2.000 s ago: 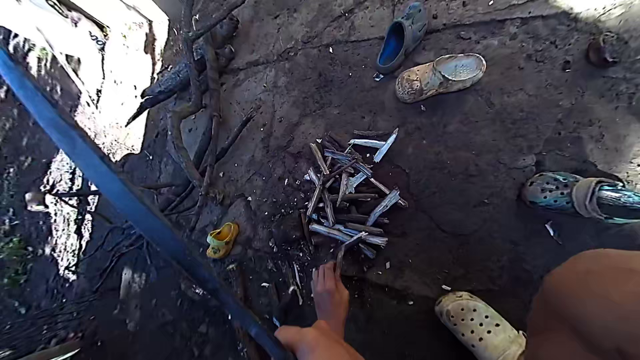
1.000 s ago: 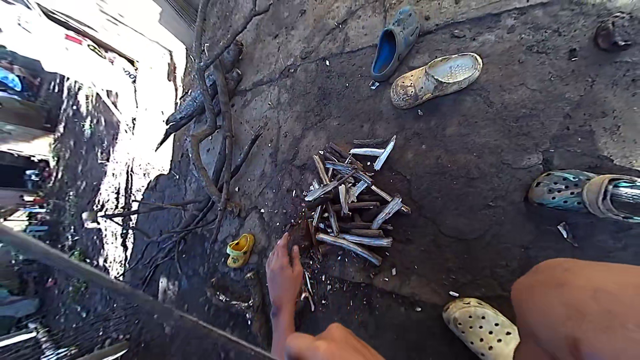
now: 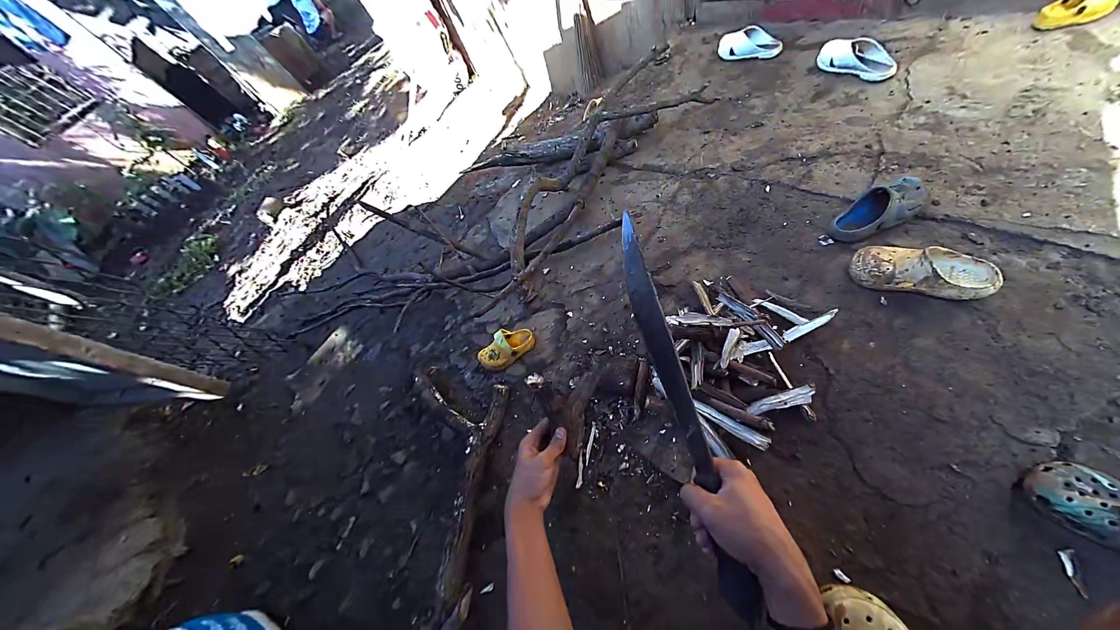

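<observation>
My right hand [image 3: 744, 521] grips the handle of a machete [image 3: 658, 341], whose long dark blade points up and away, its tip raised. To its left, my left hand [image 3: 535, 468] has its thumb and fingers around the near end of a short, dark piece of wood [image 3: 551, 408] with a pale cut end. Low light blurs where this wood meets the pieces beside it. Right of the blade lies a loose pile of split firewood [image 3: 744, 372], partly behind the blade. Thin pale splinters [image 3: 587, 455] lie on the dirt between my hands.
A long stick [image 3: 471, 507] lies left of my left arm. Beyond are a small yellow clog [image 3: 506, 348] and tangled branches [image 3: 534, 236]. A tan clog [image 3: 926, 271] and a grey-blue clog [image 3: 878, 208] lie beyond the pile, white clogs [image 3: 857, 59] farther off. A teal clog [image 3: 1076, 500] is at right.
The machete has swung from reaching across the left of the view to pointing away, beside the pile. My left hand, with fingers extended a second ago, has closed on wood. The view has tilted up.
</observation>
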